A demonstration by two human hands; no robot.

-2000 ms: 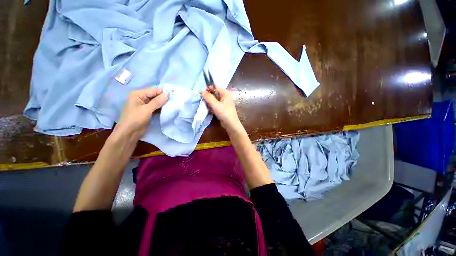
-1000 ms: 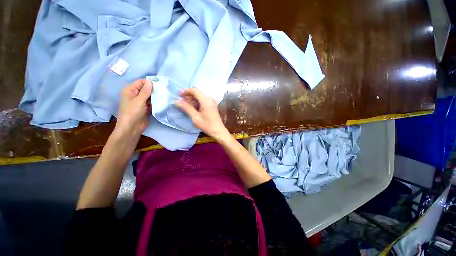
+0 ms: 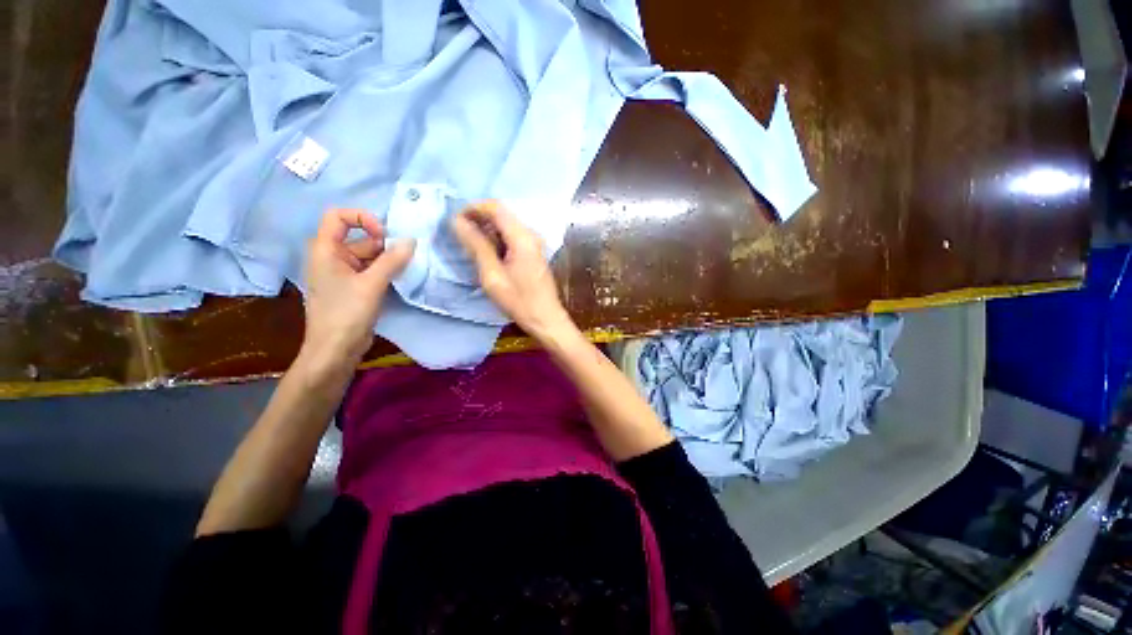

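A light-blue shirt (image 3: pixel 372 112) lies spread and wrinkled on the brown table, partly over its front edge. Its cuff (image 3: pixel 420 208) lies between my hands, with a small round button showing near the top. My left hand (image 3: pixel 348 275) is at the left side of the cuff, thumb and fingertip pinching its edge. My right hand (image 3: pixel 507 267) is at the right side of the cuff, fingers bent and slightly blurred; whether it grips cloth or a tool is unclear. A small white label (image 3: pixel 305 158) lies on the shirt at the upper left.
The glossy brown table (image 3: pixel 919 161) has yellow tape along its front edge. A tie strip (image 3: pixel 751 146) with a pointed end lies out to the right. A pale grey tub (image 3: pixel 925 434) holding light-blue garments (image 3: pixel 770 391) is below the edge at right. A blue container (image 3: pixel 1055 335) is farther right.
The dark snips seen at my right fingertips earlier no longer show. The cuff now lies flatter with its button facing up. My left hand has moved down the cuff's edge.
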